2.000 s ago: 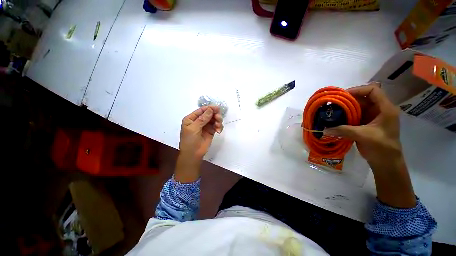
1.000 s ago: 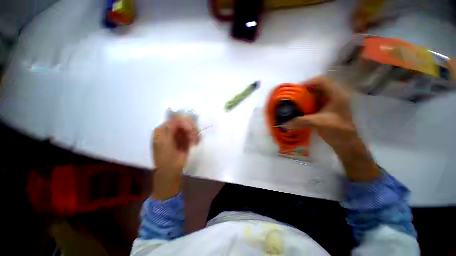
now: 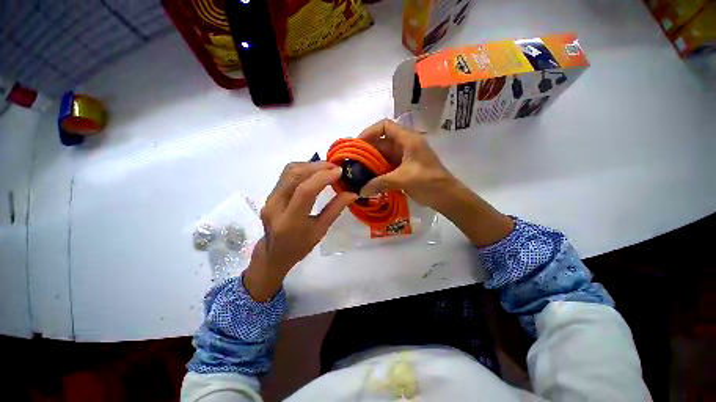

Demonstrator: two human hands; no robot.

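Note:
An orange cable coil (image 3: 381, 210) with a black end fitting (image 3: 355, 175) at its centre lies in front of me on a clear plastic bag (image 3: 424, 229). A small orange label (image 3: 390, 228) shows at its lower edge. My right hand (image 3: 408, 169) grips the coil from the right, thumb at the fitting. My left hand (image 3: 294, 212) has its fingertips at the left side of the fitting; whether they hold something small cannot be told. A small clear bag with round grey discs (image 3: 220, 237) lies to the left of my left hand.
An open-ended orange and white retail box (image 3: 494, 82) lies beyond my right hand, another orange box (image 3: 433, 22) behind it. A black phone (image 3: 259, 55) rests by a red and gold tote (image 3: 322, 31). A tape roll (image 3: 83, 115) is far left. The white table's edge (image 3: 377, 290) is near me.
My left hand has moved right, from the small disc bag to the coil's fitting. My right hand still grips the coil. The view has shifted and turned, showing more of the tote and retail box.

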